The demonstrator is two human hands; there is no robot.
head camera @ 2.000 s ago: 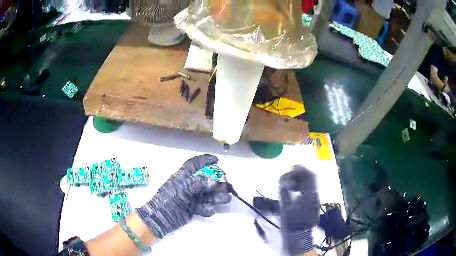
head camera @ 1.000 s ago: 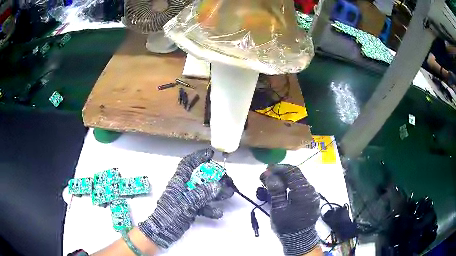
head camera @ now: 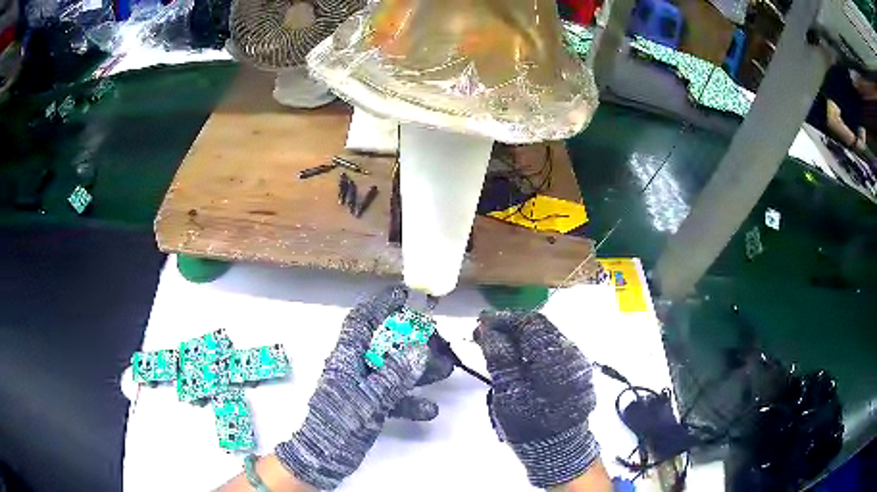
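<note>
My gloved left hand (head camera: 361,384) grips a green circuit board (head camera: 400,336), solder side up, just below the thin tip of the white tapering machine column (head camera: 444,207). A black cable (head camera: 463,363) runs from the board's right side to my gloved right hand (head camera: 538,389). My right hand is closed near the tip, with a very fine line, possibly solder wire (head camera: 609,233), running up and right from it. Its fingertips and their exact hold on the cable are partly hidden. Several boards (head camera: 207,365) lie in a loose group on the white sheet at left.
The wooden base (head camera: 260,183) with green feet stands behind the sheet, with short dark rods and a fan (head camera: 293,34) on it. A tangled black cable heap (head camera: 793,413) lies at right. A slanted grey post (head camera: 745,173) rises there. A person's arm shows at far right.
My right hand has come inward and left, closer to the tip. The dark plug seen hanging beside it is no longer visible. A loose board on the far-left green surface has shifted left.
</note>
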